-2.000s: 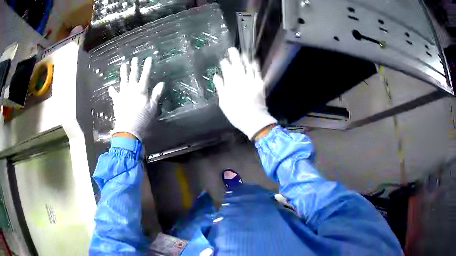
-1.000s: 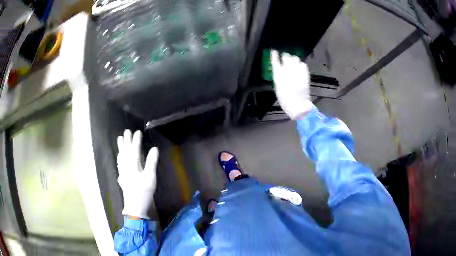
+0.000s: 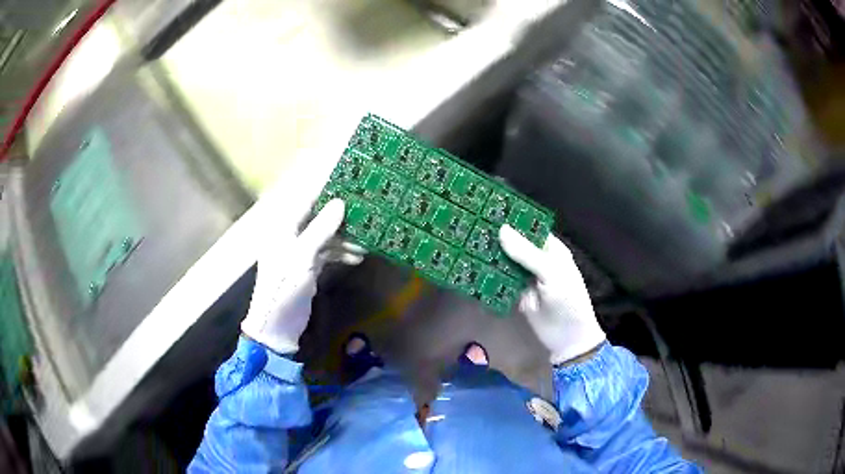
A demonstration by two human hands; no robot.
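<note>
A green circuit board panel (image 3: 431, 213), made up of several joined boards with small components, is held in the air in front of me, tilted down to the right. My left hand (image 3: 301, 268), in a white glove, grips its lower left corner with the thumb on top. My right hand (image 3: 556, 287), also gloved, grips its right end with the thumb on top. The fingers under the panel are partly hidden.
The machine's white frame (image 3: 176, 305) runs diagonally at the left. A pale green fixture (image 3: 97, 218) lies on the grey worktable (image 3: 171, 176). A pale yellow panel (image 3: 278, 74) is beyond. Stacked clear trays (image 3: 649, 139) with green boards stand at the right, blurred.
My right hand has come from the dark rack, where green showed at its fingers, and both hands now hold the panel. The view has turned left towards the machine; the tray stack now appears at the right.
</note>
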